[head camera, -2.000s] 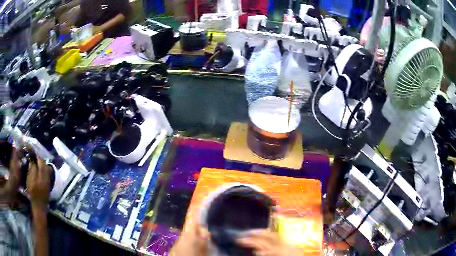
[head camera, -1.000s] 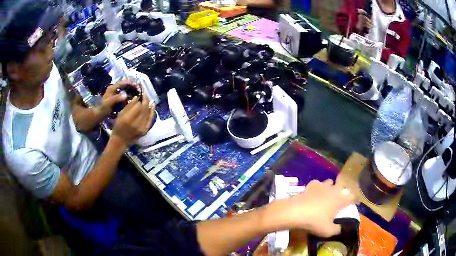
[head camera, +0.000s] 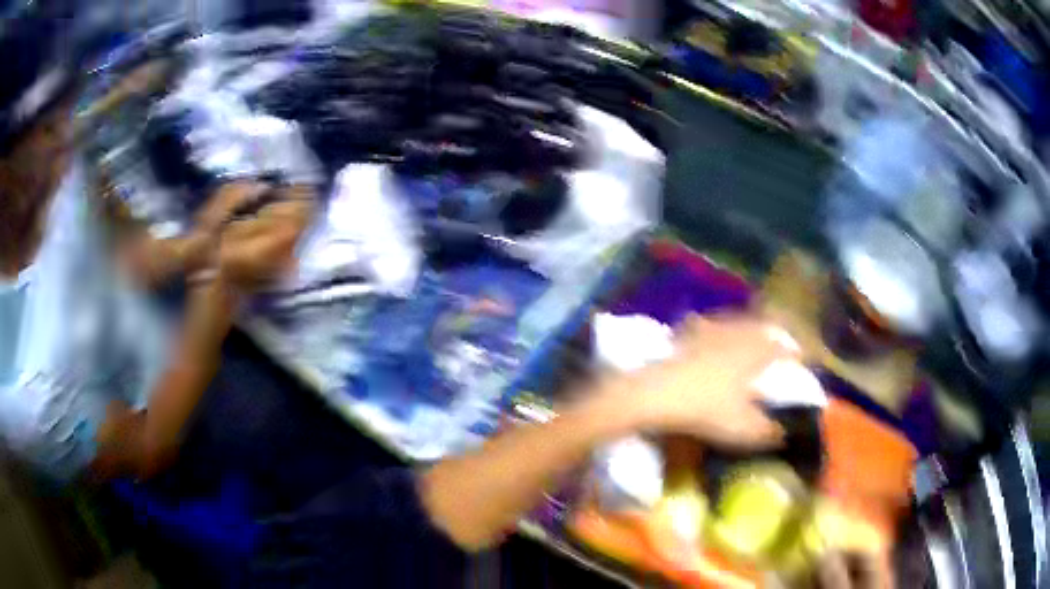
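The frame is strongly blurred. My left hand (head camera: 720, 374) reaches in from the lower left, its fingers curled over a white and black camera housing (head camera: 792, 387) on the orange mat (head camera: 869, 454). More white parts of what looks like the same housing (head camera: 633, 469) show left of and below the hand. Rounded yellow shapes (head camera: 754, 506) lie just below it; I cannot tell what they are. My right hand (head camera: 850, 566) seems to show as a skin-toned blur at the bottom right edge, mostly cut off; its grip is hidden.
A person's hands (head camera: 253, 236) work at the left. White housings (head camera: 363, 230) and a heap of black heads (head camera: 461, 86) lie on and behind the blue printed bench edge (head camera: 403, 357). A pot with a white top (head camera: 887, 274) stands behind the mat.
Over the last two seconds the view has swung left, bringing the neighbouring person further in. My left hand has moved onto the housing's top; in the last second it keeps that hold while the view blurs.
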